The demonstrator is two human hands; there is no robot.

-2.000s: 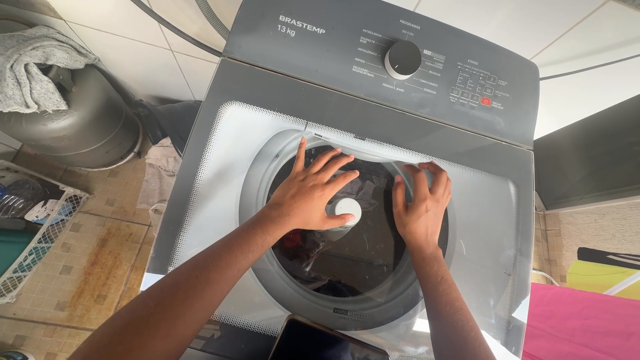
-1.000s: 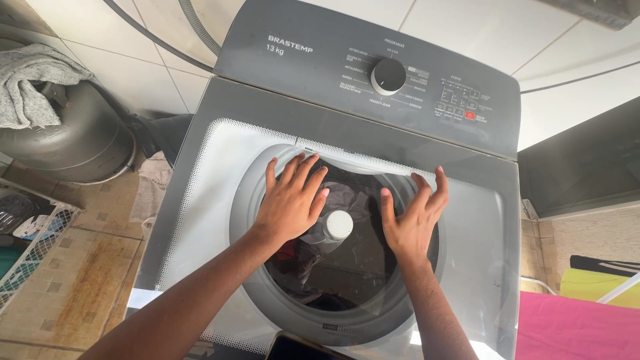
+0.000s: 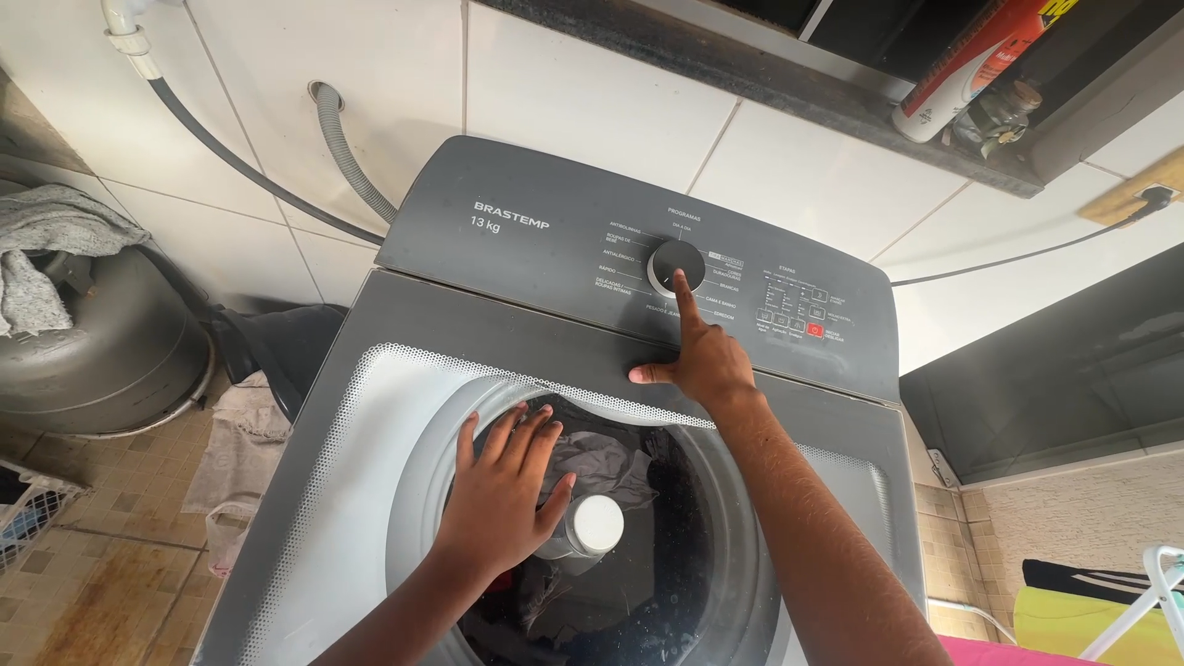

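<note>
A grey Brastemp top-load washing machine (image 3: pixel 518 319) fills the middle of the view, its glass lid (image 3: pixel 675 592) down. Through the glass show dark and grey clothes (image 3: pixel 601 467) and the white cap of the agitator (image 3: pixel 598 524). My left hand (image 3: pixel 504 490) lies over the lid with its fingers spread, holding nothing. My right hand (image 3: pixel 705 356) points with its index finger, whose tip is at the face of the black program knob (image 3: pixel 676 265); its thumb rests near the panel's lower edge. Right of the knob are small buttons, one of them red (image 3: pixel 815 329).
A gas cylinder (image 3: pixel 111 361) with a grey cloth (image 3: pixel 55 240) stands at left. Hoses (image 3: pixel 347 148) run behind the washer. A red spray can (image 3: pixel 971 74) and a glass jar (image 3: pixel 999 116) sit on the ledge above. A white rack (image 3: pixel 1142 592) with coloured cloths is at lower right.
My right hand has moved from over the lid up to the program knob, its index finger now extended. The left hand remains over the lid. The view has shifted up toward the panel.
</note>
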